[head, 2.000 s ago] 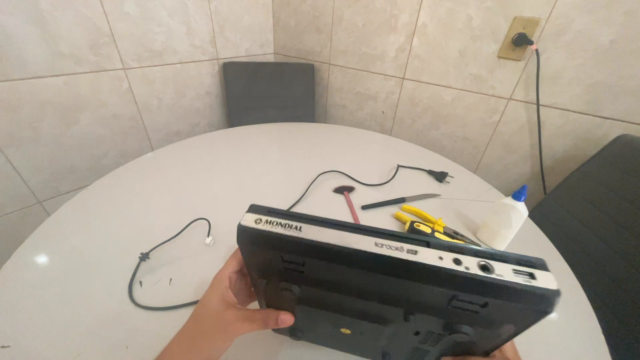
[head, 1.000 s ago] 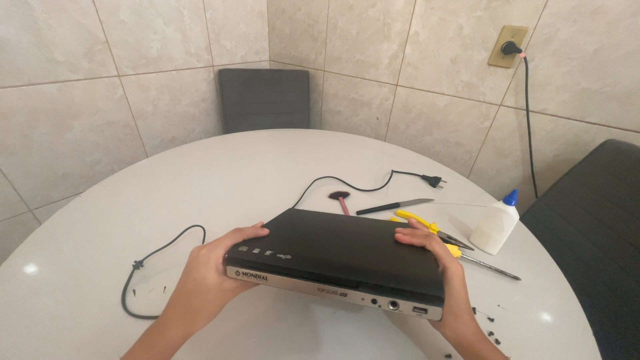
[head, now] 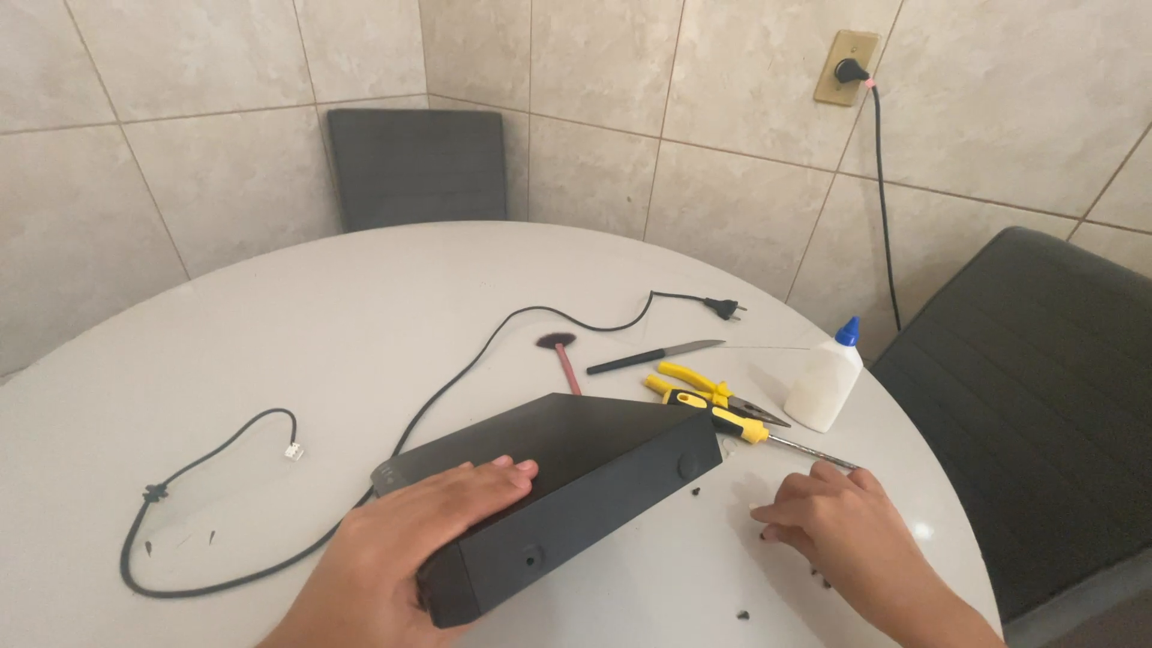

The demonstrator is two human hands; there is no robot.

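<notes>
My left hand (head: 405, 540) grips one end of a black DVD player (head: 531, 450), its thumb hidden beneath. The player is turned so that a narrow side with a screw hole faces me. To its right, my right hand (head: 828, 531) hovers low over the table among small dark screws (head: 742, 616), fingertips pinched; a small dark thing shows at them, perhaps a screw, but I cannot tell if it is held. A yellow and black screwdriver (head: 751, 427) lies beyond this hand, touching or close to yellow-handled long-nose pliers (head: 711, 389).
A white round table (head: 270, 297) carries a black power cord (head: 432, 400) with a white connector (head: 293, 452), a knife (head: 652, 357), a pink-handled brush (head: 565, 360) and a white glue bottle (head: 823, 387) with a blue cap. Dark chairs (head: 418, 171) stand around it. A plugged-in cable hangs at the wall outlet (head: 846, 67).
My right hand has let go of the player and moved to the screws on the table. The player, held by both hands before, has been turned so its narrow side faces me.
</notes>
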